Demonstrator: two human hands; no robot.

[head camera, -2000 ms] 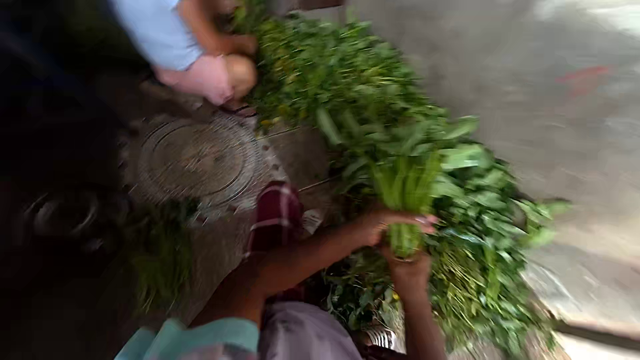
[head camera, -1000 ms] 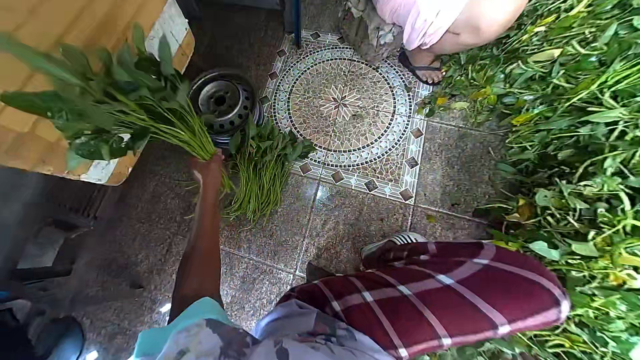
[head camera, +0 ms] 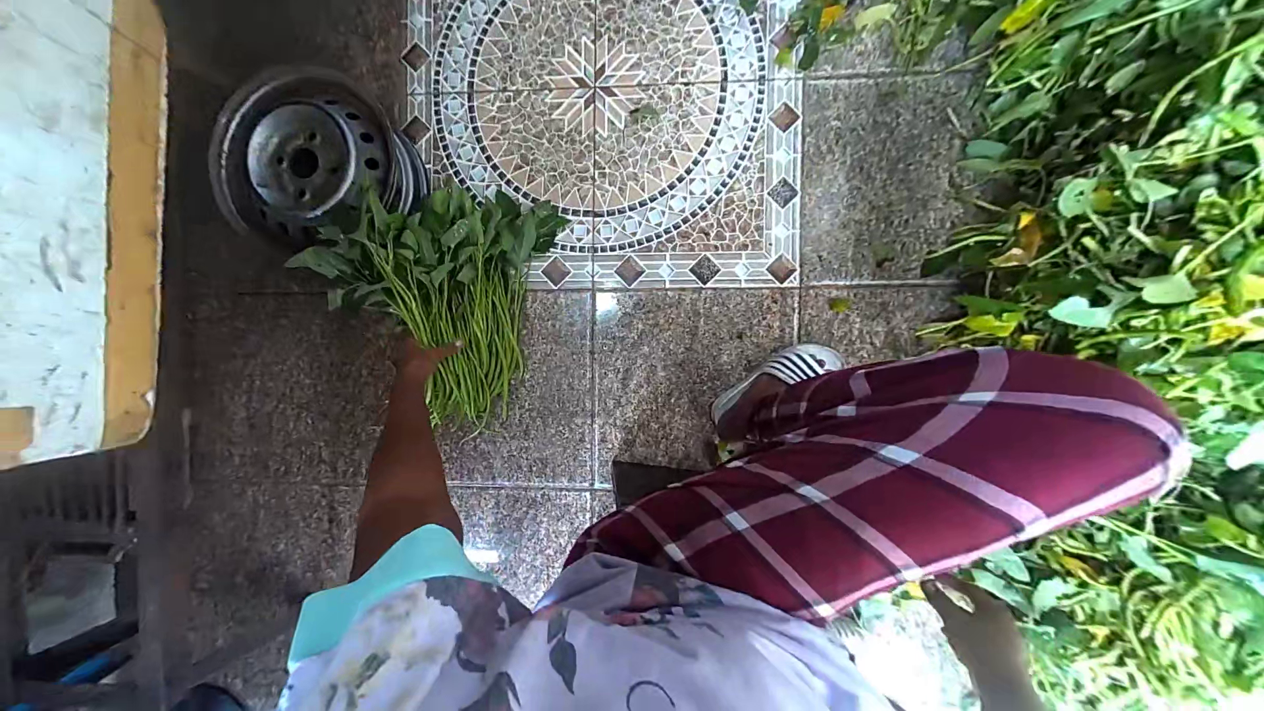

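My left hand [head camera: 427,357] rests at the stems on the left side of a bundle of long-stemmed leafy greens [head camera: 474,316], its thumb laid over them; part of the hand is hidden by the stems. The bundle lies on the tiled floor, leaves toward the steel wheel rim [head camera: 301,163]. At the lower right, my right hand [head camera: 963,612] is beside my plaid-covered knee, near the edge of a large heap of leafy greens [head camera: 1126,247]. Its fingers are partly hidden by the knee, and nothing is seen in it.
A worn table or board [head camera: 133,227] with a yellowish edge stands at the left. A round mosaic pattern [head camera: 597,237] is set in the floor ahead. My foot in a striped sandal [head camera: 790,370] is on the tiles. Dark framework [head camera: 148,553] is at the lower left.
My left hand has come down from beside the table with its greens, which now lie with those on the floor. My right hand has come into view. The other person is out of view.
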